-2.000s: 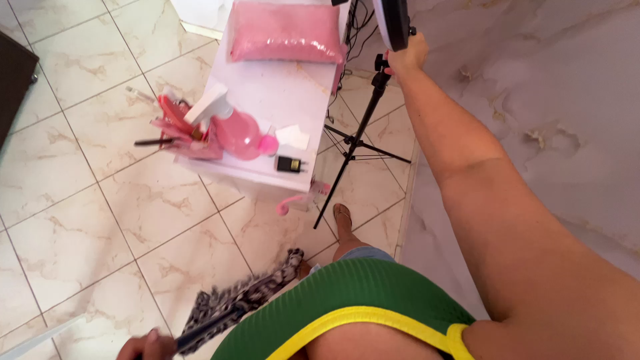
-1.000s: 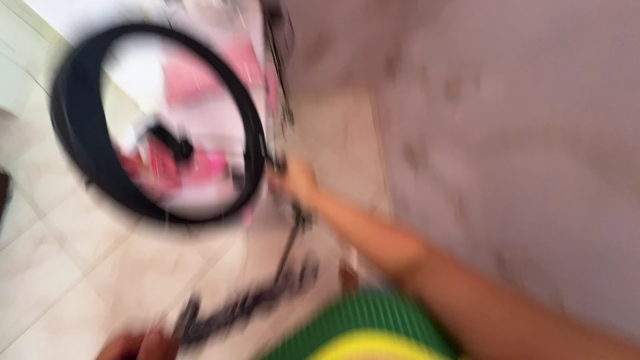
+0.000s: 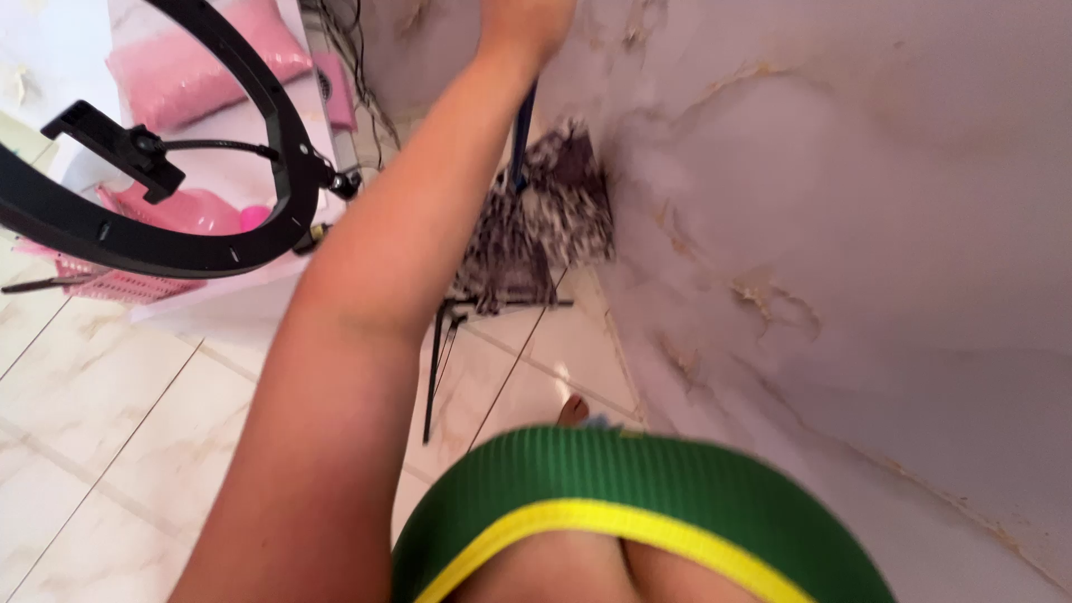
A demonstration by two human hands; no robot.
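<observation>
My left hand is at the top edge, partly cut off, closed around a dark blue handle that runs down to a black-and-white patterned cloth. The cloth lies bunched on the tiled floor at the foot of the marbled wall, over part of the black tripod legs. My left forearm crosses the middle of the view. A black ring light with a phone clamp stands left of the forearm. My right hand is out of view.
Under the ring light is a white table holding a pink glittery cushion, a pink basket and other pink items. Black cables hang behind it. The marbled wall rises at the right; my foot is near it.
My left hand and the handle with its cloth have moved from the lower left to the wall side. My right hand, earlier on the light's stand, has left view. The ring light now shows at left.
</observation>
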